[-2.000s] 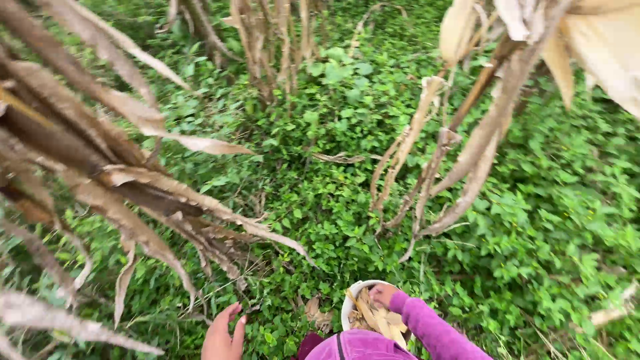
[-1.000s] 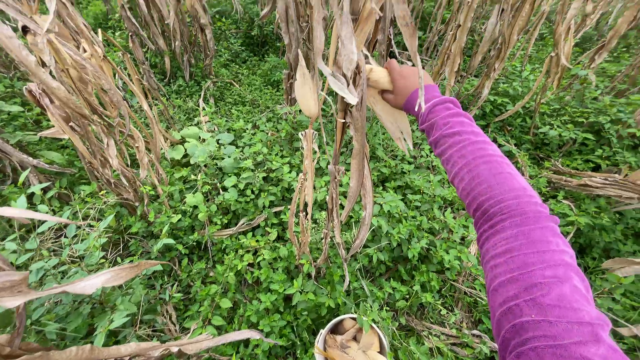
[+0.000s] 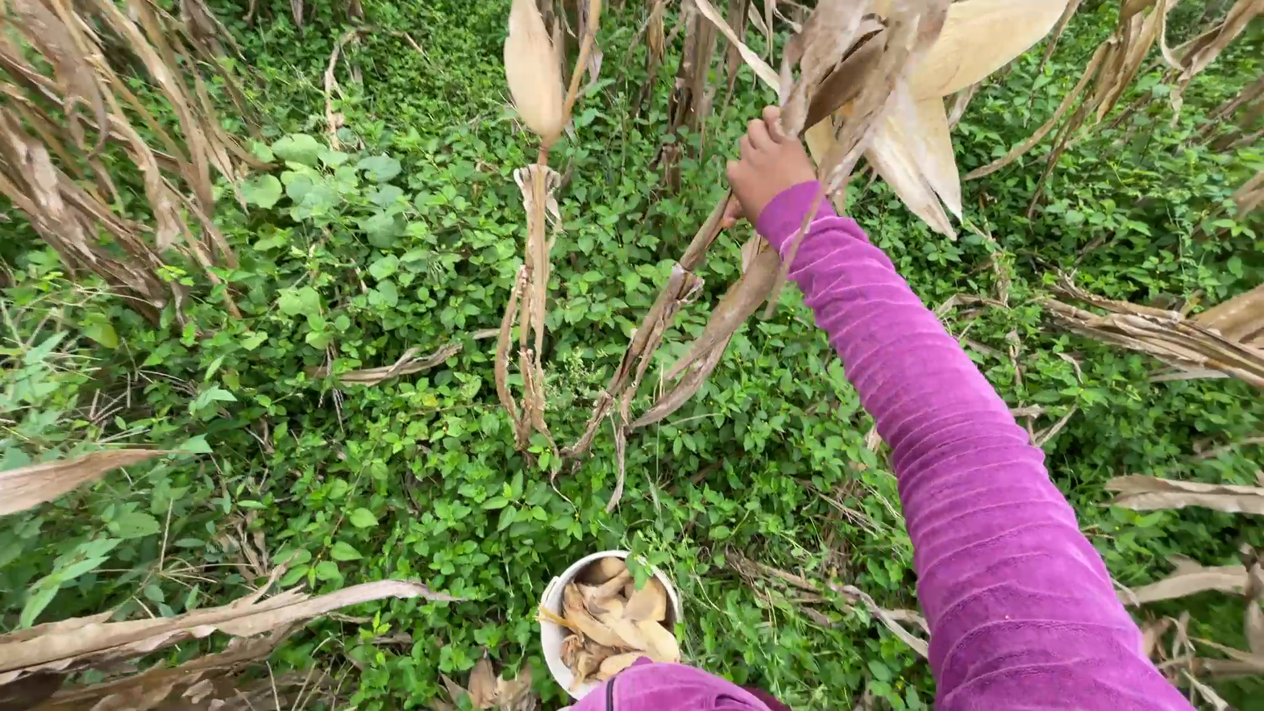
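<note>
My right hand (image 3: 769, 168), in a purple sleeve, is closed around a dry corn stalk (image 3: 691, 257) at the upper middle. Pale, open husk leaves (image 3: 913, 148) hang just right of the fingers; whether an ear is inside them cannot be told. To the left, another dry stalk (image 3: 534, 296) bears an ear of corn in its husk (image 3: 534, 74). Near the bottom edge stands a white bucket (image 3: 555, 642), holding several husk-covered ears (image 3: 617, 617). My left hand is out of sight.
Low green weeds (image 3: 415, 444) cover the ground. Dry corn plants stand at the upper left (image 3: 109, 178) and the right (image 3: 1165, 331). Long dry leaves (image 3: 227, 617) reach in at the lower left.
Two seconds ago my right hand was at the bucket; one second ago it was at a pale husk on the plant. Now it grips the stalk. My left hand, seen at first, has left the view.
</note>
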